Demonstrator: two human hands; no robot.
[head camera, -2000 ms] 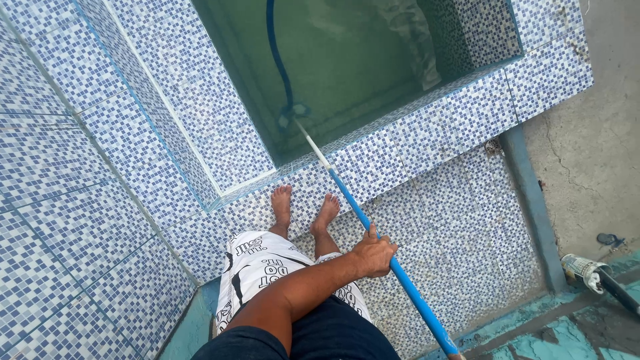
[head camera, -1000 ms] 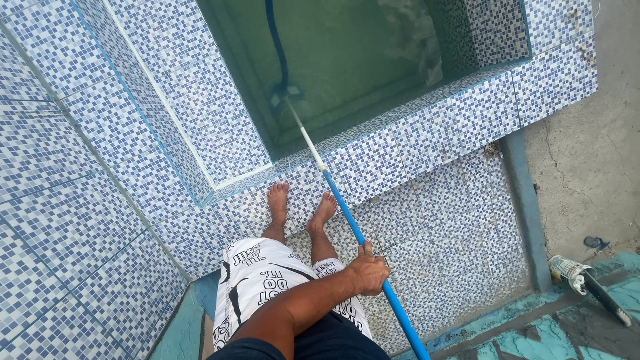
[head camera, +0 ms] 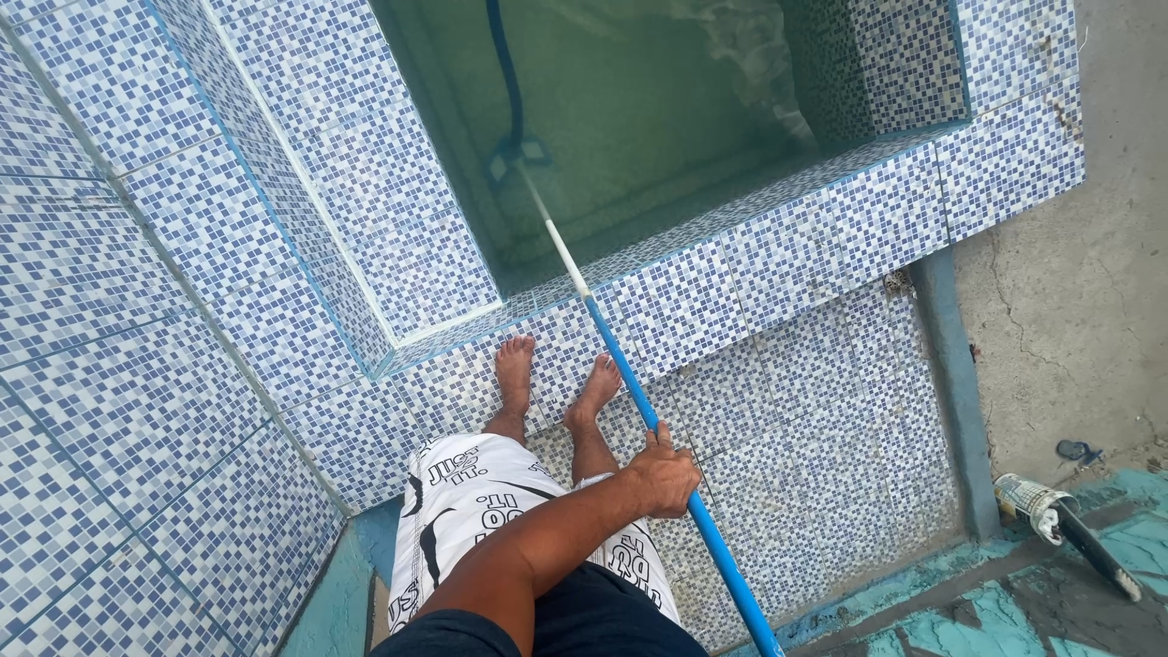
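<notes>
My left hand is closed around a blue pole, with the arm reaching across from the left. The pole slants from the bottom edge up into the pool. Its white upper section enters the greenish water. Under the water, the pole's far end meets a blurred pool vacuum head with pale patches. A dark blue hose runs from this head toward the top edge. My right hand is out of view. My bare feet stand on the tiled ledge, left of the pole.
Blue-and-white mosaic tile covers the pool rim and the surfaces around it. At the lower right, a stained white container lies beside a dark tube-like object on turquoise-painted ground. Cracked concrete lies beyond a blue-grey edge strip.
The vacuum head has shifted a little farther from the near pool wall, with the pole reaching farther into the water. My left hand stays closed on the pole.
</notes>
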